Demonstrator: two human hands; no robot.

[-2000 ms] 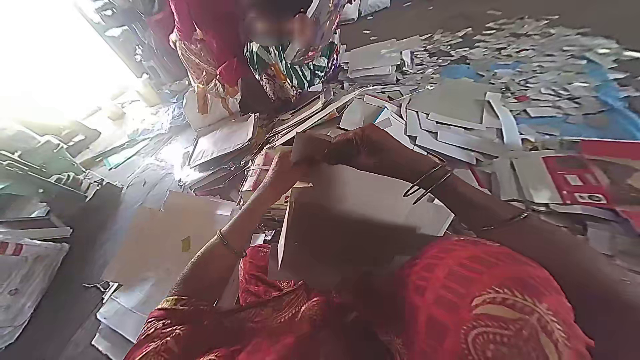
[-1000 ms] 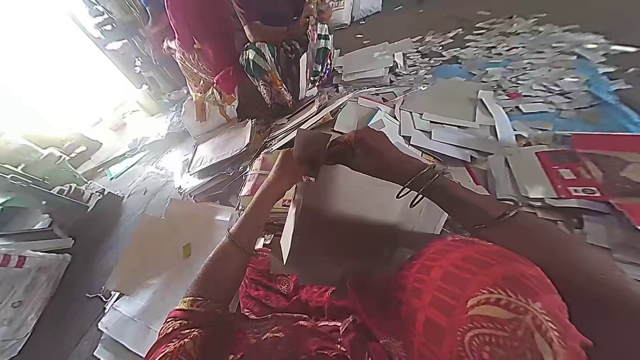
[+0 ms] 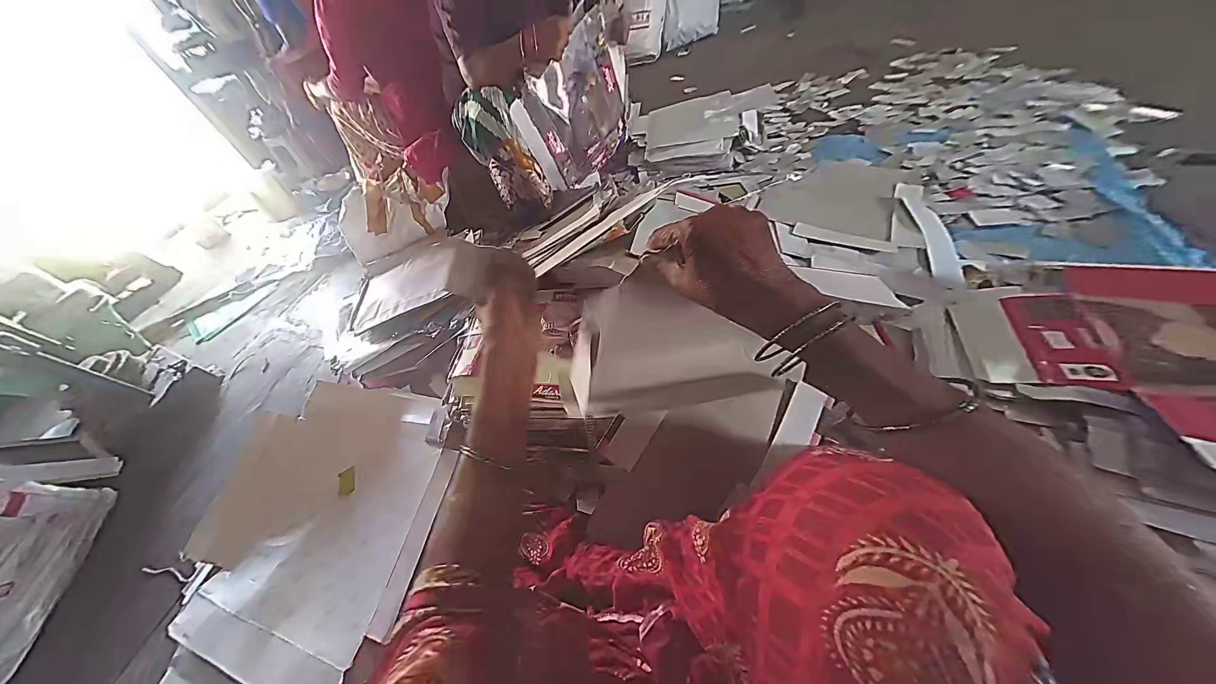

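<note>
My left hand [image 3: 499, 275], blurred, is closed on a small piece of paperboard [image 3: 439, 271] over the stacks left of centre. To its right, my right hand [image 3: 708, 252], with bangles at the wrist, grips the upper edge of a pale paperboard sheet [image 3: 679, 347]. That sheet leans above my red patterned clothing, and a darker sheet [image 3: 693, 446] lies under it. Below my left hand and behind the forearm is a stack of printed cartons [image 3: 556, 375].
Flat boards [image 3: 313, 560] lie on the floor at lower left. Red printed cardboard [image 3: 1064, 342] and grey sheets are at the right. Paper scraps [image 3: 1007, 123] cover a blue sheet [image 3: 1130, 190] at upper right. A co-worker's hand [image 3: 546, 43] and clothing are at the top.
My hands were close together over the sheet; now my left hand has moved away to the left with a small piece. The pale sheet under my right hand has shifted.
</note>
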